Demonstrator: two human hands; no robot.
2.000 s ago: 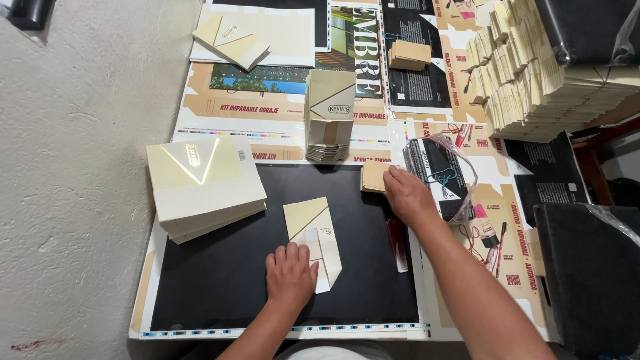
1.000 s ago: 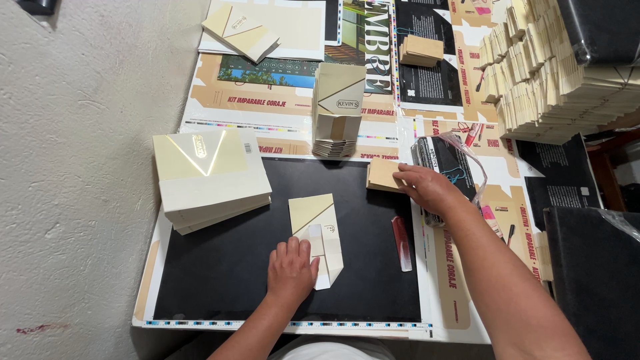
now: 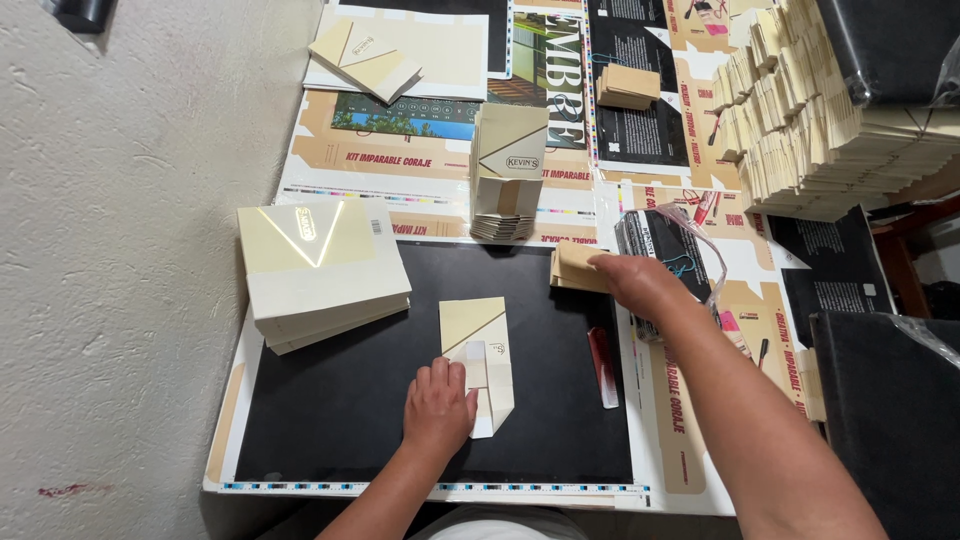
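Note:
My left hand (image 3: pixel 439 405) rests on the lower left of a folded cream paper bag (image 3: pixel 476 322), pressing its folded flaps on the black mat (image 3: pixel 337 420). My right hand (image 3: pixel 637 283) touches the right end of a small stack of brown card pieces (image 3: pixel 576 268) at the mat's upper right; whether its fingers grip a piece cannot be told. A red and clear comb (image 3: pixel 602 367) lies below that stack. Left of the bag sits a pile of larger cream bags (image 3: pixel 326 277). Behind the mat stands a stack of folded cream bags (image 3: pixel 510 165).
A plastic-wrapped black bundle (image 3: pixel 660 232) lies right of the mat. Big stacks of cream folded paper (image 3: pixel 802 142) rise at the back right. Another brown card stack (image 3: pixel 628 85) and a cream bag (image 3: pixel 364 60) lie farther back. A rough white wall (image 3: pixel 135 262) bounds the left.

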